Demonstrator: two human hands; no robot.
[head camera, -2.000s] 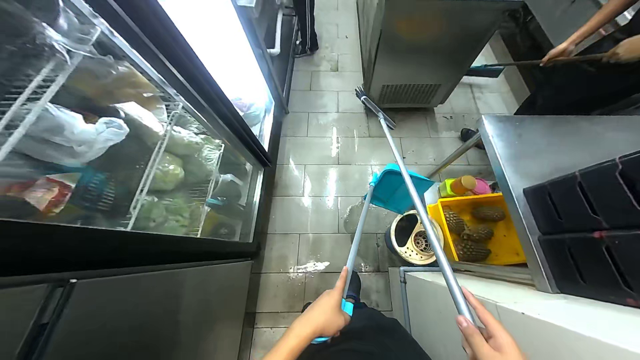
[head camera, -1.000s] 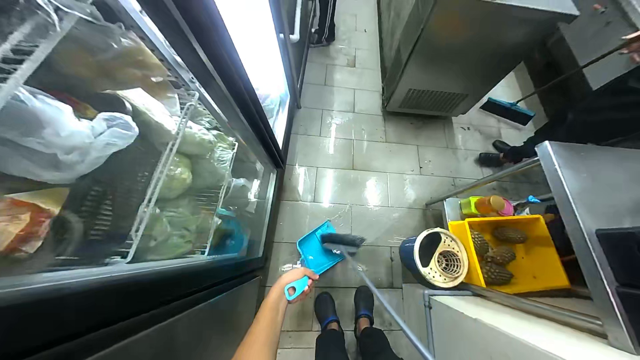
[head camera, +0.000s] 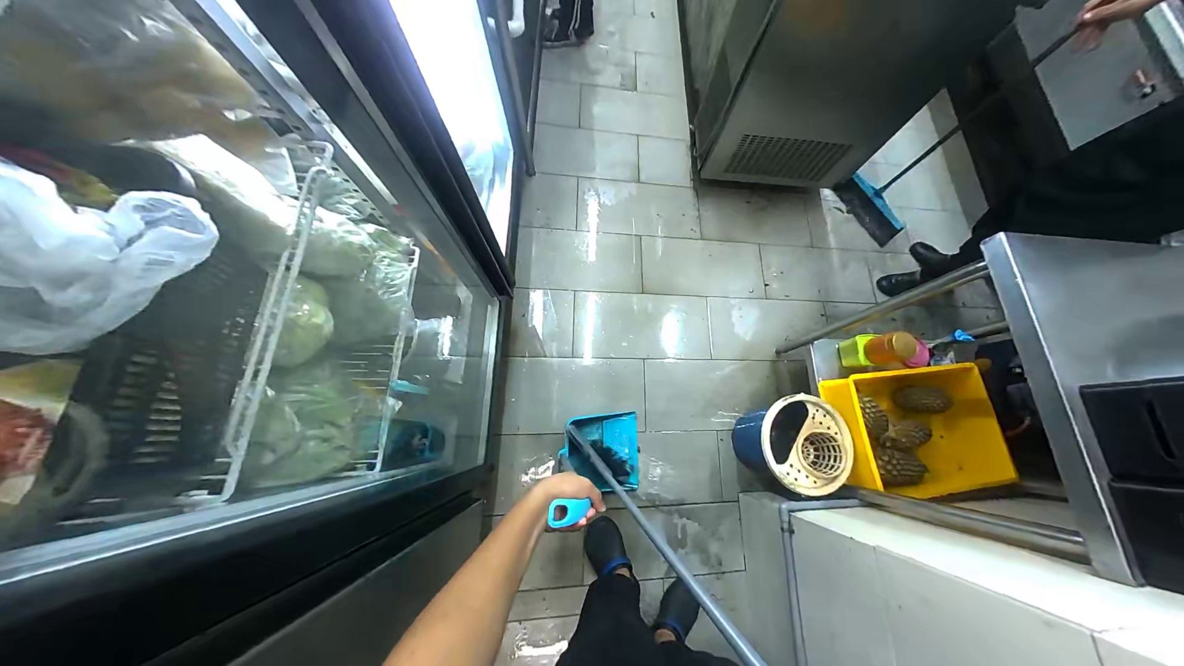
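Near the bottom centre, my left hand (head camera: 566, 499) is closed around the handle of a blue plastic dustpan (head camera: 618, 435), just above my shoes. The pan lies on or close to the tiles with its open side away from me. A long-handled broom has its dark bristles (head camera: 610, 460) inside the pan. Its grey pole (head camera: 666, 552) slants down to the lower right, out of the frame. My right hand is outside the view, so its hold on the pole is hidden.
A glass-door fridge (head camera: 499, 370) lines the left. Right stand a blue mop bucket (head camera: 794, 444), a yellow crate (head camera: 980, 435) of pineapples and a steel table (head camera: 1091, 305). Beyond a steel cabinet (head camera: 814, 83), another person holds a blue broom (head camera: 869, 208). The floor tiles (head camera: 675, 268) look wet.
The dustpan has moved down toward my feet, with the broom's bristles still at it. My right hand, seen on a pole two seconds ago, is out of view. The other person's broom has shifted.
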